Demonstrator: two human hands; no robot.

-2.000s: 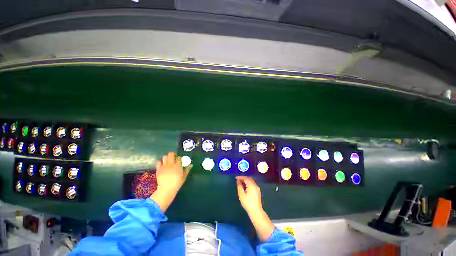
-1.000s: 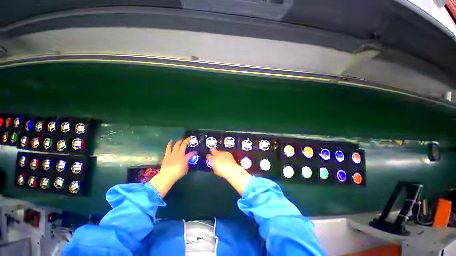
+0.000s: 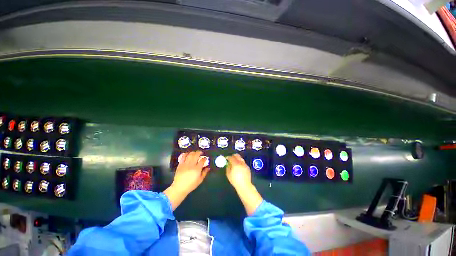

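A black ten-place tray (image 3: pixel 175 153) lies on the green belt in front of me. Its back row shows metallic patterned faces; its front row shows white and blue lit units. My left hand (image 3: pixel 191 168) rests over the left part of the front row, fingertips at the lit units. My right hand (image 3: pixel 238 171) is at the front row just right of a white round unit (image 3: pixel 220 161), covering another place. Whether either hand pinches a small part cannot be told. A black parts box (image 3: pixel 138 180) with a red-pink tangle lies left of my left hand.
A second tray of coloured lit units (image 3: pixel 312 164) adjoins on the right. More trays of patterned units (image 3: pixel 36 155) lie at far left on the green belt (image 3: pixel 215 95). A grey hood spans the back. A black stand (image 3: pixel 384 202) and an orange object (image 3: pixel 427 208) are at near right.
My left hand has moved right along the front row. My right hand has shifted right and is drawn nearer to me. The lit colours have changed, and the whole view has shifted slightly.
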